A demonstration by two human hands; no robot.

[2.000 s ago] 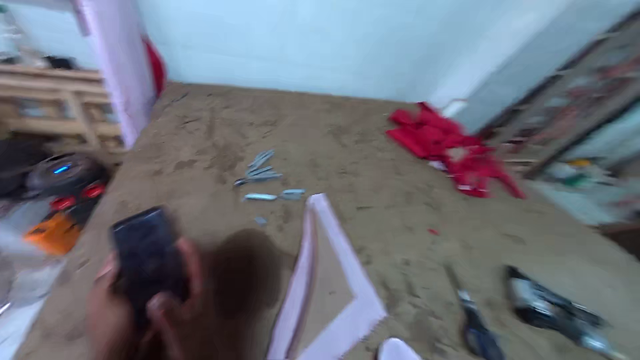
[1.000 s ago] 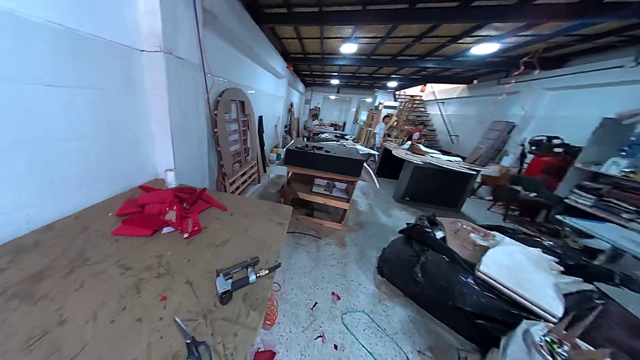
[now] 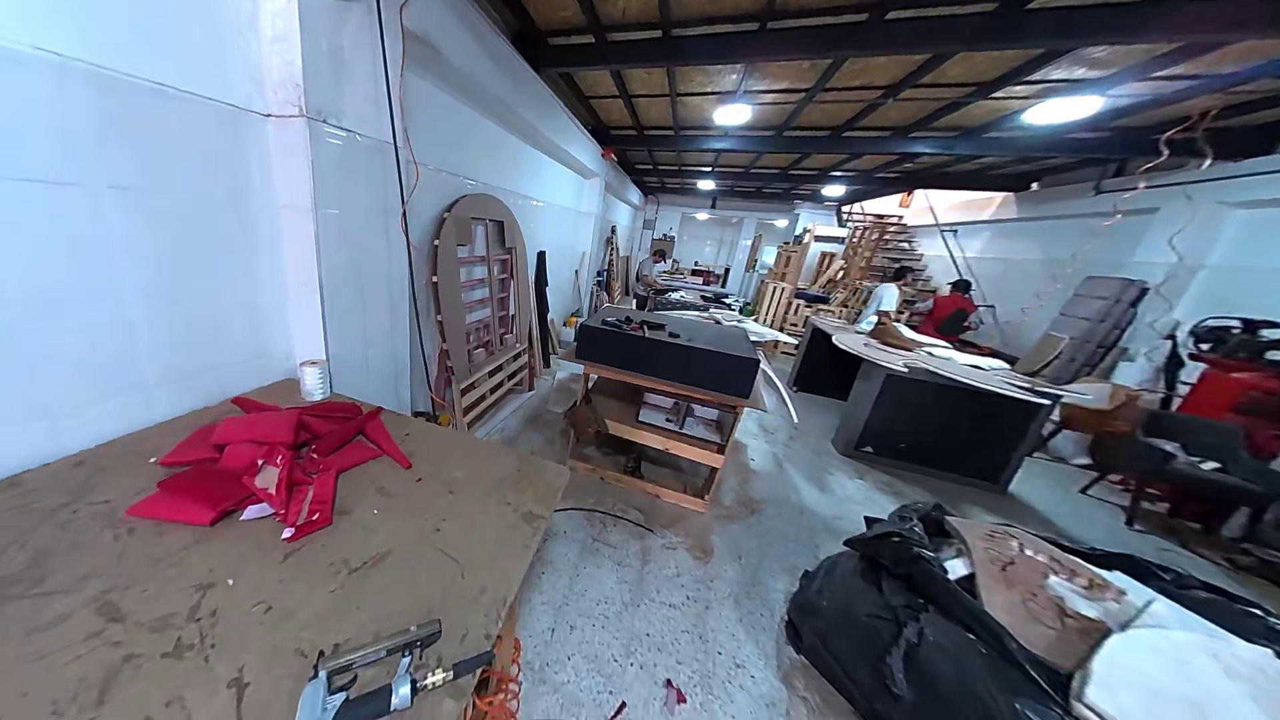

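Observation:
Neither my left hand nor my right hand is in the head view. A pneumatic staple gun [image 3: 385, 675] lies at the near right edge of the brown worktable [image 3: 400, 560], partly cut off by the frame's bottom, with an orange coiled air hose [image 3: 503, 680] hanging beside the edge. Red fabric pieces [image 3: 275, 455] are heaped farther back on the table. Behind them a spool of white thread [image 3: 314, 380] stands upright near the wall.
Black plastic bags with panels [image 3: 900, 620] lie on the floor at right. Ahead stands a wooden stand [image 3: 650, 450] bearing a black padded box [image 3: 668, 355]. An arched frame [image 3: 485, 300] leans on the left wall. Several people work farther back, around a curved black counter [image 3: 930, 425].
The view has swung up and right from the tabletop to the room. Two seconds ago my hands held a smartphone over the table; both hands and phone are now out of view.

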